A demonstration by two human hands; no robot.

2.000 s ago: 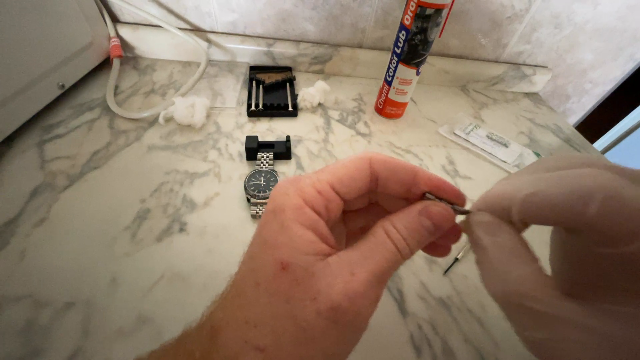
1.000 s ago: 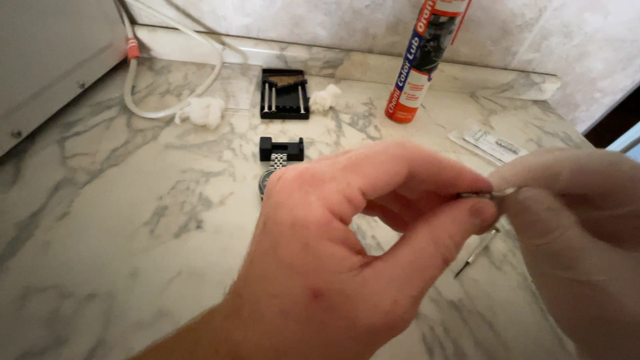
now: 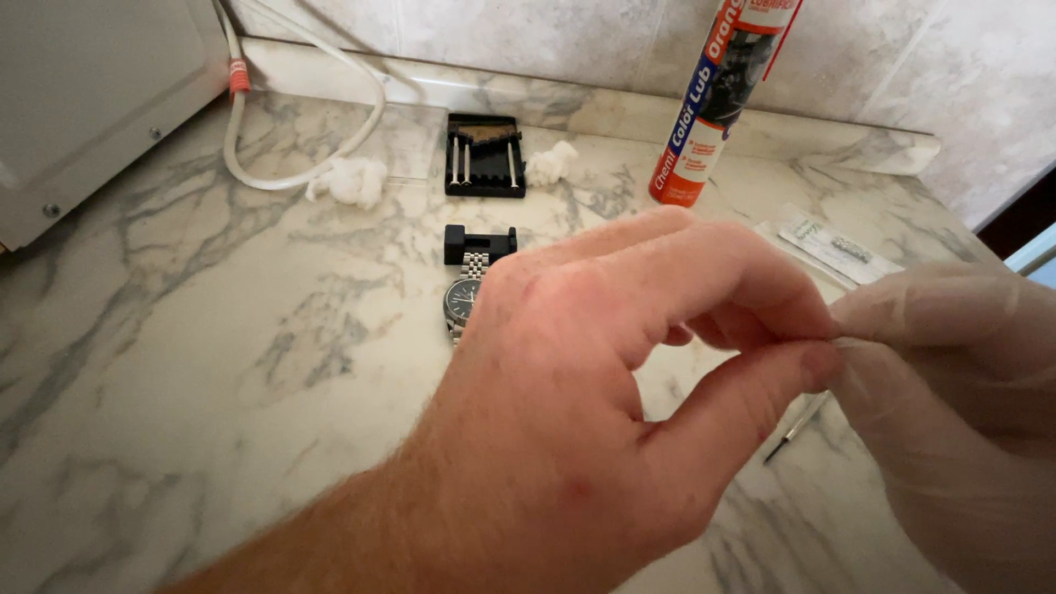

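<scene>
My bare left hand (image 3: 627, 371) pinches thumb to forefinger right of the middle, and its fingertips meet those of my right hand (image 3: 949, 396), which wears a thin translucent glove. Whatever lies between the fingertips is hidden. Partly behind my left hand is a wristwatch (image 3: 462, 299) with a dark dial and a metal link bracelet; the bracelet's upper end touches a black plastic bracelet holder (image 3: 480, 243). A small precision screwdriver (image 3: 799, 427) lies on the marble below the touching fingertips, its upper part hidden by my right hand.
An open black case (image 3: 485, 177) holds several small screwdrivers, with cotton tufts (image 3: 355, 181) (image 3: 553, 163) to either side. A lubricant spray can (image 3: 701, 107) stands at the back. A printed packet (image 3: 837, 247) lies at right. A white hose (image 3: 235, 136) loops beside a grey appliance (image 3: 99, 99).
Two seconds ago a small dark metal piece showed between the fingertips of both hands; now it is hidden. My left hand has moved to cover more of the watch.
</scene>
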